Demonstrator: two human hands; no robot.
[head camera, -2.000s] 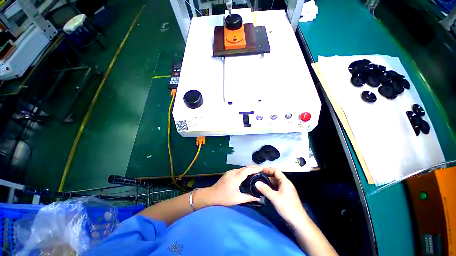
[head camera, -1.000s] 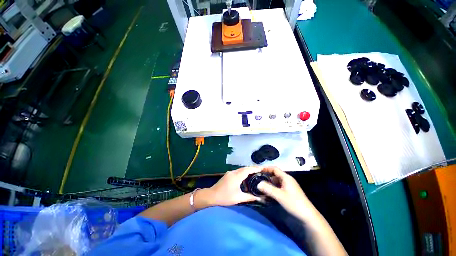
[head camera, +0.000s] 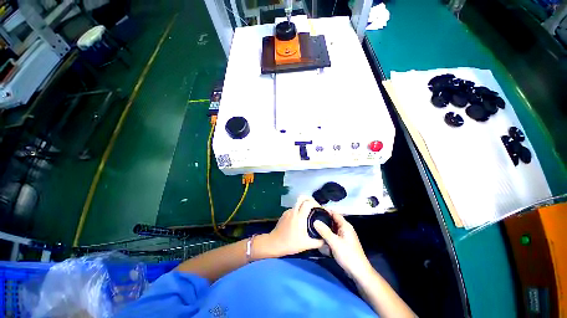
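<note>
My left hand (head camera: 291, 231) and my right hand (head camera: 344, 243) hold a round black housing (head camera: 318, 222) between them, close in front of my body. My right thumb lies on its face. Black discs (head camera: 330, 192) lie on a white sheet just beyond my hands. Another black puck (head camera: 237, 127) stands on the front left of the white bench machine (head camera: 339, 99). A black unit (head camera: 286, 30) sits on the orange fixture (head camera: 287, 51), which is on a dark brown plate under the machine head.
Loose black covers (head camera: 477, 112) lie on a white sheet (head camera: 479, 180) on the green bench at right. An orange press (head camera: 547, 248) stands at the lower right. A blue crate (head camera: 15, 282) with a clear bag is at lower left. An orange cable (head camera: 210, 180) hangs left of the machine.
Both hands still hold the housing. It has tilted so its round face shows more, and the left fingers have moved up around its far side. The view has shifted slightly.
</note>
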